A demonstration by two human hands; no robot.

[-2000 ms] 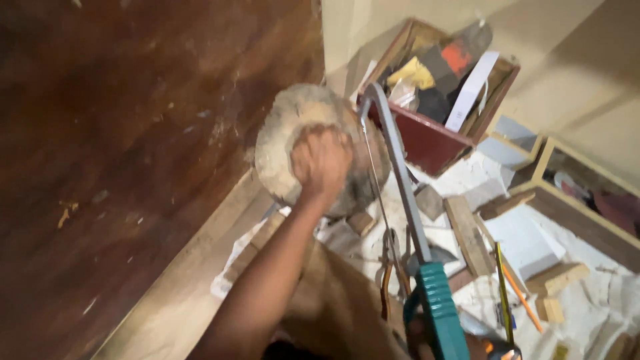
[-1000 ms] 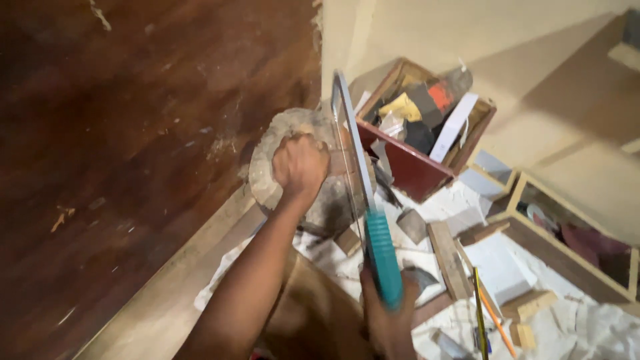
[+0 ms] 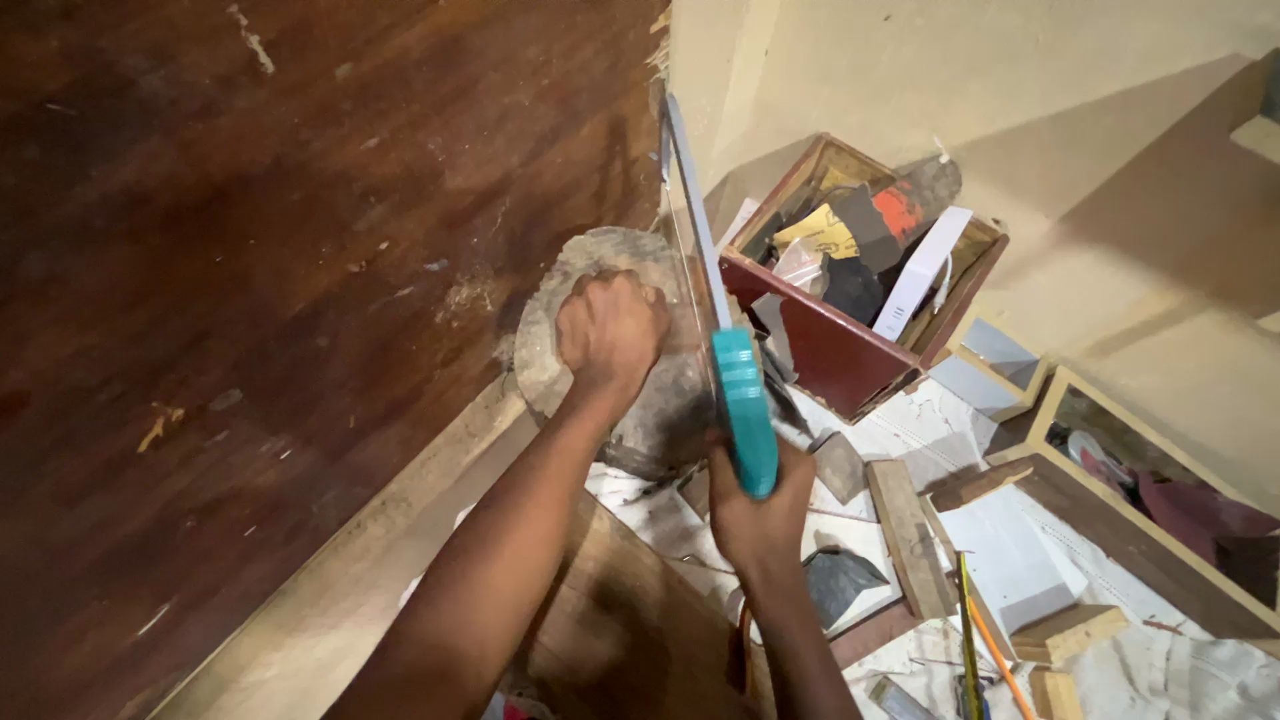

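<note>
My left hand (image 3: 612, 325) is closed in a fist on top of a round, worn wooden block (image 3: 640, 410); whether it grips a small workpiece there is hard to tell, though a reddish-brown piece seems to lie beside the fingers. My right hand (image 3: 765, 500) holds a hacksaw (image 3: 742, 400) by its teal handle. The saw's grey frame points up toward the wall corner, and its thin blade passes over the right part of the block, just right of my left fist.
A dark red wooden box (image 3: 820, 345) of mixed items stands beyond the saw. Wood offcuts (image 3: 910, 535), a tape measure (image 3: 968, 630) and an orange pencil-like stick (image 3: 1000, 660) lie on white sheeting. A wooden-framed box (image 3: 1150, 520) is at right; a brown wooden panel (image 3: 300, 280) borders the left.
My right hand has brought the hacksaw from lower right to beside my left fist, its handle now nearer the block. My left fist stays on the block.
</note>
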